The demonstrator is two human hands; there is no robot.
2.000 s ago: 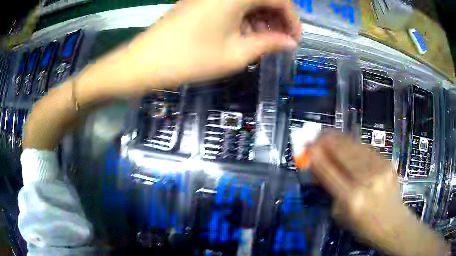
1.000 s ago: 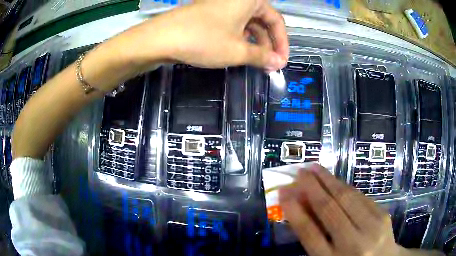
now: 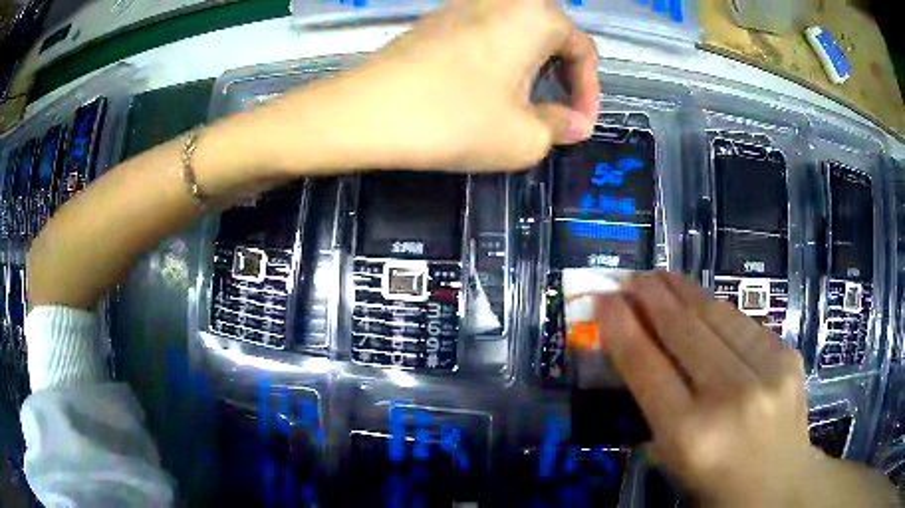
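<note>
The middle keypad phone [image 3: 556, 342] lies in the clear tray. Blue-printed protective film [image 3: 607, 203] covers its dark screen. My left hand [image 3: 476, 94] is over the top of this phone, thumb and fingertip pinched together at the film's upper left edge; the pinched edge is hidden. My right hand [image 3: 710, 367] holds a white card with an orange mark [image 3: 585, 332] flat over the keys, its top at the screen's lower edge, hiding the centre key. A small black object [image 3: 607, 417] shows below the card, by the same hand.
Phones with plain dark screens lie left [image 3: 407, 308] and right [image 3: 751, 208] in the tray [image 3: 685, 109]. Blue-printed screens show in the near row and in a tray at far left. Behind are a film sheet [image 3: 496, 15] and tan cardboard with a small blue-white piece [image 3: 828, 54].
The card has moved up from the keys to the screen's lower edge, and the black object shows below it. My left hand stays at the phone's top. The view has shifted slightly.
</note>
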